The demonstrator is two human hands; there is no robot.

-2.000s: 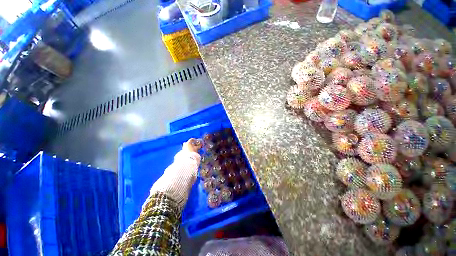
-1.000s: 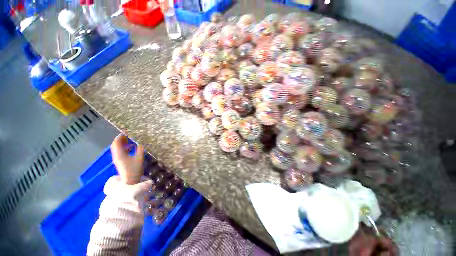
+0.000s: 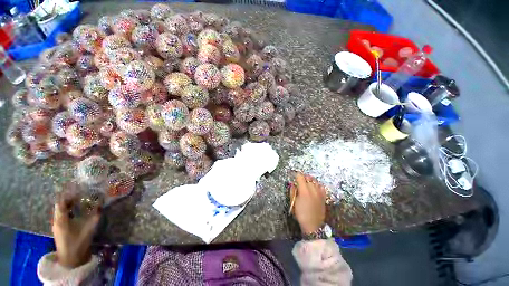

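A large heap of patterned balls (image 3: pixel 167 84) covers the bench's left and middle. My left hand (image 3: pixel 75 226) is at the heap's lower left edge, blurred, its fingers around a patterned ball (image 3: pixel 83 202). My right hand (image 3: pixel 308 205) rests on the bench right of the cloth, closed on a fine brush (image 3: pixel 292 200), a thin tan stick pointing down. The white cup (image 3: pixel 231 187) with blue marks is on the crumpled white cloth (image 3: pixel 181 211) between my hands. Small clear pieces (image 3: pixel 357 170) are scattered beside and beyond my right hand.
At right are a dark metal can (image 3: pixel 341 81), a white mug (image 3: pixel 377 101) holding a stick, a yellow tub (image 3: pixel 393 131), a red tray (image 3: pixel 390 47), a clear bottle and coiled white cable (image 3: pixel 460 167). A blue tray (image 3: pixel 30 254) is below the bench's front left edge.
The view has swung right, bringing the clear pieces, mugs and red tray into sight. My left hand has moved from the tray side to the heap. My right hand is now clearly visible with the brush.
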